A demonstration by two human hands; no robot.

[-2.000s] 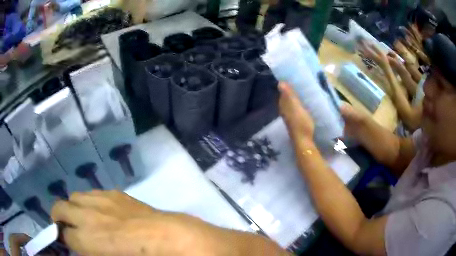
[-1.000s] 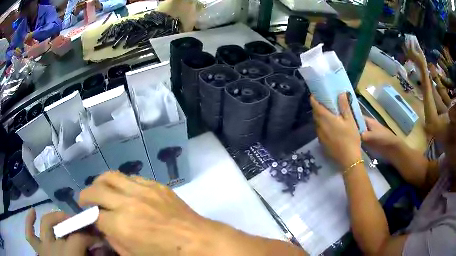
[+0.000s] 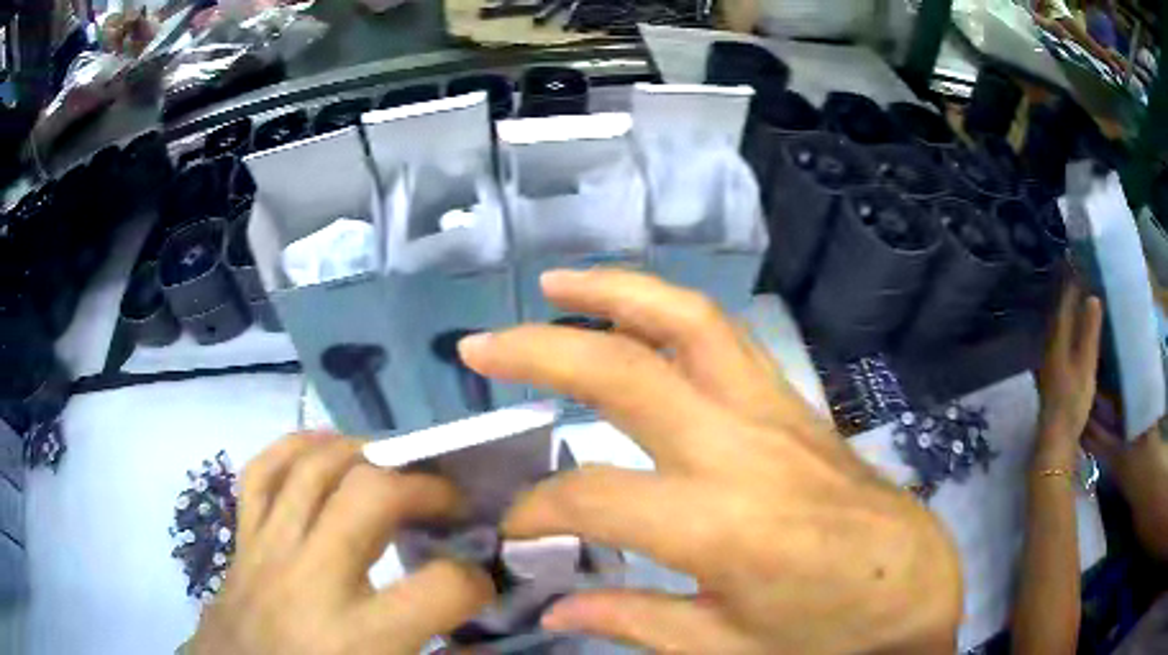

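An open carton (image 3: 493, 467) with a raised flap and white top edge stands nearest me, its mouth dark and blurred. My left hand (image 3: 340, 544) is at its left side, fingers curled over the mouth and holding it. My right hand (image 3: 756, 473) is spread above and to the right, fingers apart, with fingertips near the mouth; whether they touch the contents is unclear. Behind stand several open pale blue cartons (image 3: 442, 307) in a row, lids up, with whitish bags (image 3: 329, 252) inside and black product pictures in front.
Stacked black cups (image 3: 871, 275) stand behind right, more (image 3: 199, 275) behind left. Small black fittings lie in piles at left (image 3: 205, 525) and right (image 3: 945, 441), beside dark printed slips (image 3: 861, 390). Another person's hand (image 3: 1066, 371) is by a carton (image 3: 1117, 294) at far right.
The view has swung left, so the carton row now sits centrally. My left hand has come fully into view at the near carton. My right hand has opened, its fingers now spread.
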